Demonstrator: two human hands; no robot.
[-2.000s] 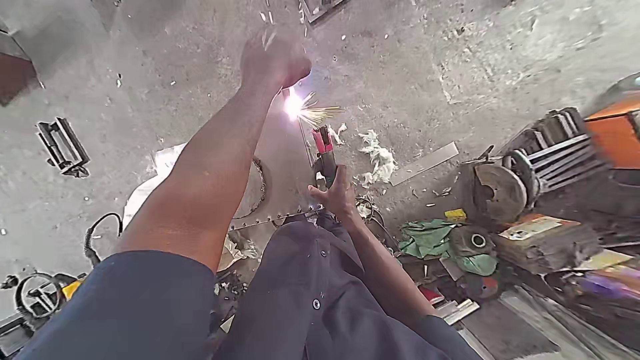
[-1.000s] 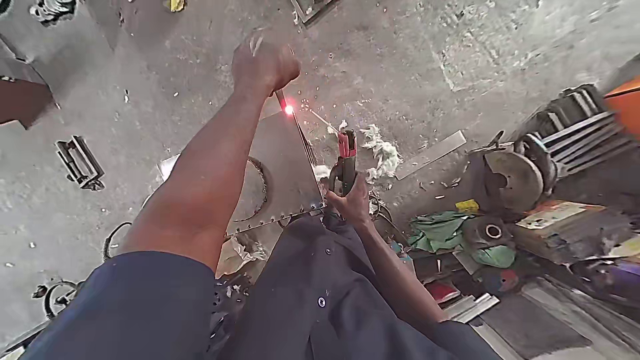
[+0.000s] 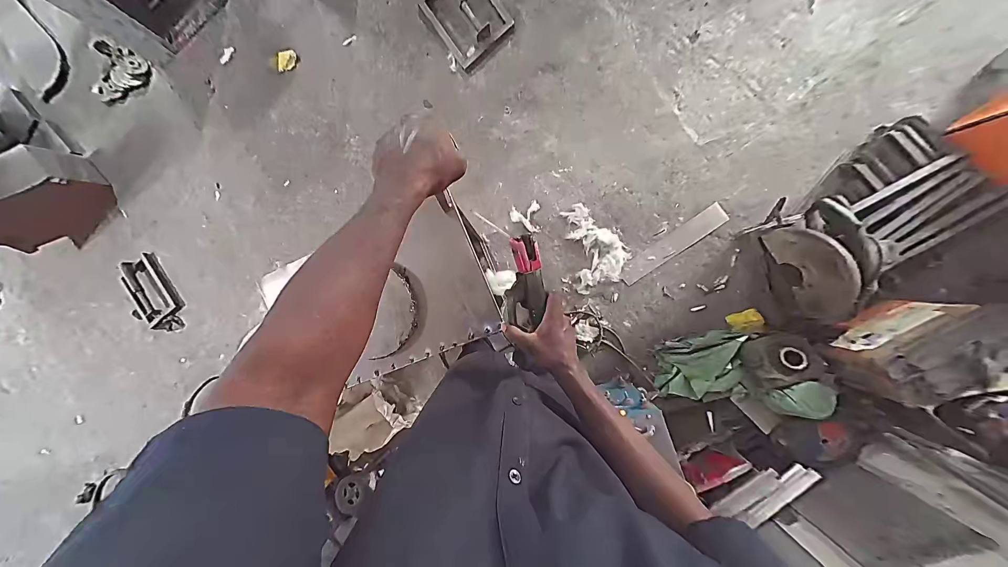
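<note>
My left hand (image 3: 417, 153) is closed, with a narrow dark metal piece (image 3: 447, 201) coming out below it beside the long edge of a flat metal sheet (image 3: 441, 295). That sheet has a round cutout, partly behind my left forearm. My right hand (image 3: 545, 335), nearer my body, grips a black and red welding electrode holder (image 3: 526, 287). From its red jaws a thin electrode rod (image 3: 494, 225) points up and left toward the sheet's edge. What my left fingers close around is mostly hidden.
White fluffy scraps (image 3: 594, 248) and a flat metal strip (image 3: 679, 244) lie to the right. Beyond are worn discs (image 3: 811, 276), green cloth (image 3: 697, 362) and stacked metal pieces. Small metal frames (image 3: 152, 291) lie at left and at the top (image 3: 468, 35).
The bright arc and sparks below my left hand two seconds ago became a small red glow, now gone. The electrode holder has moved right, away from that spot, since the first frame.
</note>
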